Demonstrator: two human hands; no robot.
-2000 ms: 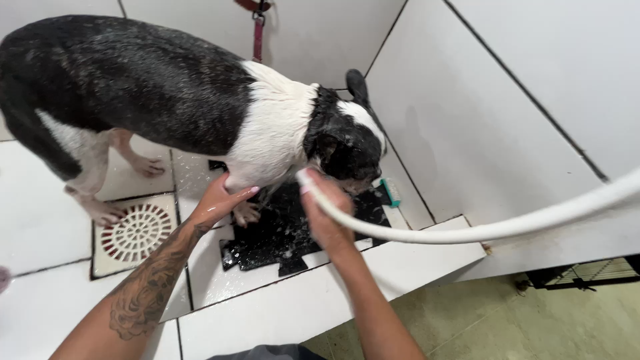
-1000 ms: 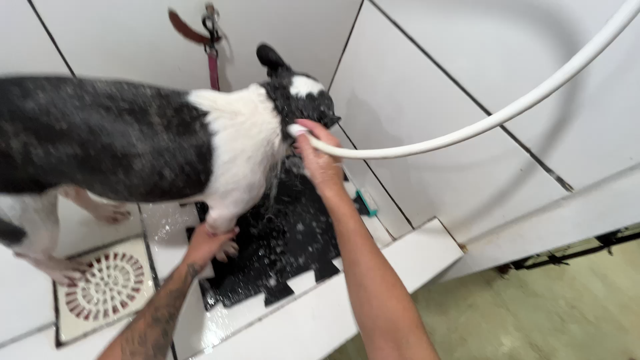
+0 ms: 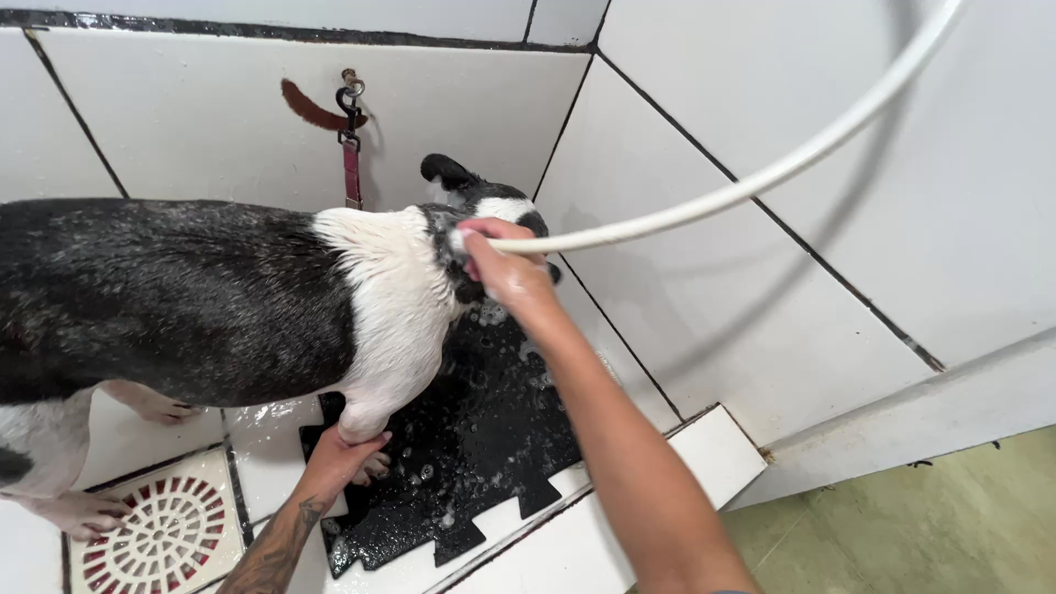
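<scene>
A wet black-and-white dog (image 3: 173, 297) stands in a tiled washing bay, its head at the right, turned away toward the far corner. My right hand (image 3: 507, 264) grips the end of a white hose (image 3: 693, 210) against the side of the dog's neck, where there is suds. The hose runs up to the top right edge. My left hand (image 3: 346, 462) is wrapped around the dog's front leg, low down above the paw. Under the dog's front lies a wet black interlocking rubber mat (image 3: 462, 412) with foam bubbles on it.
A white round-patterned drain grate (image 3: 157, 532) lies at the lower left, a hind paw on its edge. A pink leash (image 3: 352, 169) hangs from a wall ring (image 3: 353, 82) beside a brown strap (image 3: 309, 106). A raised tiled ledge (image 3: 718, 454) borders the bay; greenish floor (image 3: 899, 520) lies beyond.
My right hand has moved with the hose end from below the dog's face to the side of its neck. The dog's head has turned away. The view has shifted.
</scene>
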